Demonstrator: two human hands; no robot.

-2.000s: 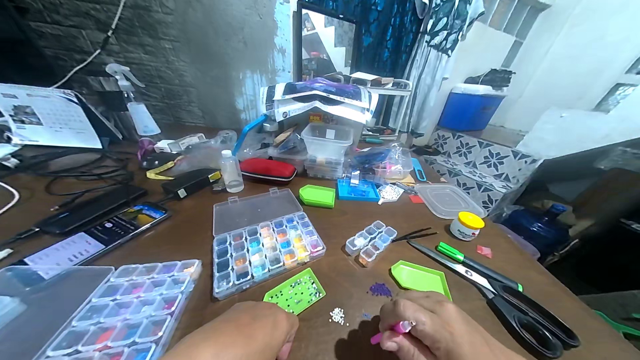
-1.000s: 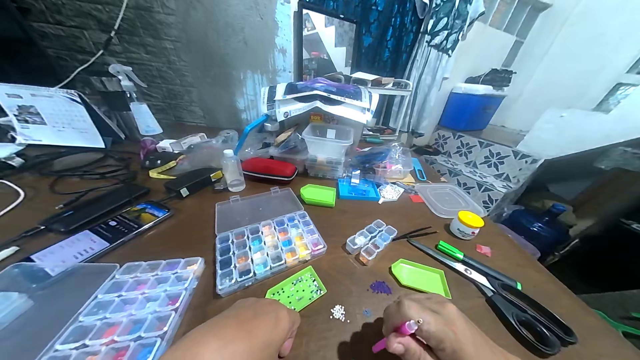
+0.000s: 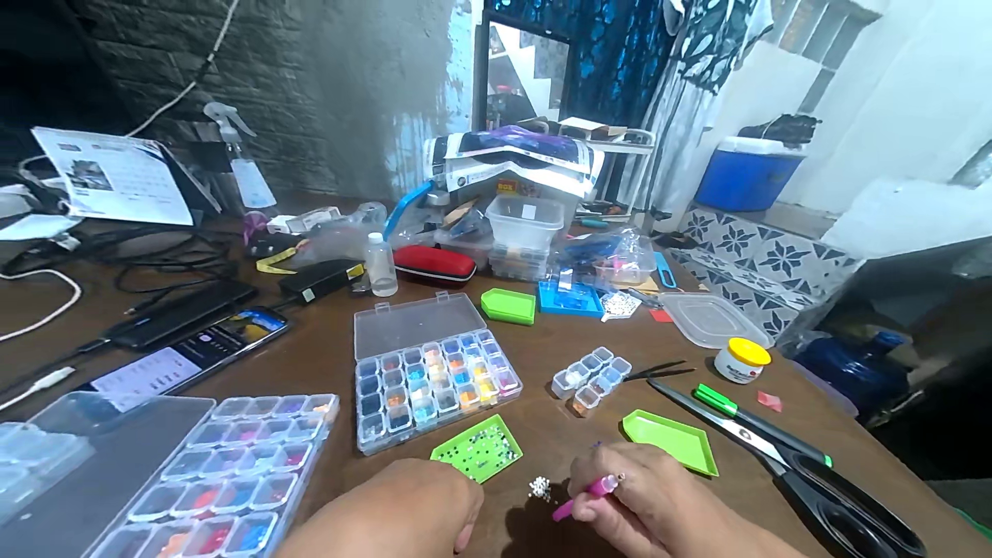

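Observation:
My right hand (image 3: 635, 496) grips a pink pen-like tool (image 3: 587, 497) and hovers over the near table, covering most of a small purple bead pile. A pile of white beads (image 3: 540, 487) lies just left of its fingers. My left hand (image 3: 418, 504) rests near the table's front, its fingertips turned down and mostly hidden; whether it holds anything does not show. Beyond it lies a green tray (image 3: 479, 449) scattered with small dark and pale beads. An empty-looking green tray (image 3: 671, 441) sits behind my right hand. Small clear lidded cups (image 3: 593, 380) stand farther back.
Two clear compartment boxes of coloured beads (image 3: 438, 380) (image 3: 232, 473) lie open at centre and left. On the right are black-handled scissors (image 3: 798, 473), a green-capped marker (image 3: 763, 425), tweezers (image 3: 660, 370) and a yellow-lidded jar (image 3: 742, 360). A phone (image 3: 190, 356) lies left.
My right hand has shifted slightly left and away from me, now covering the purple beads that showed in the earlier frames. The left hand stays in about the same place.

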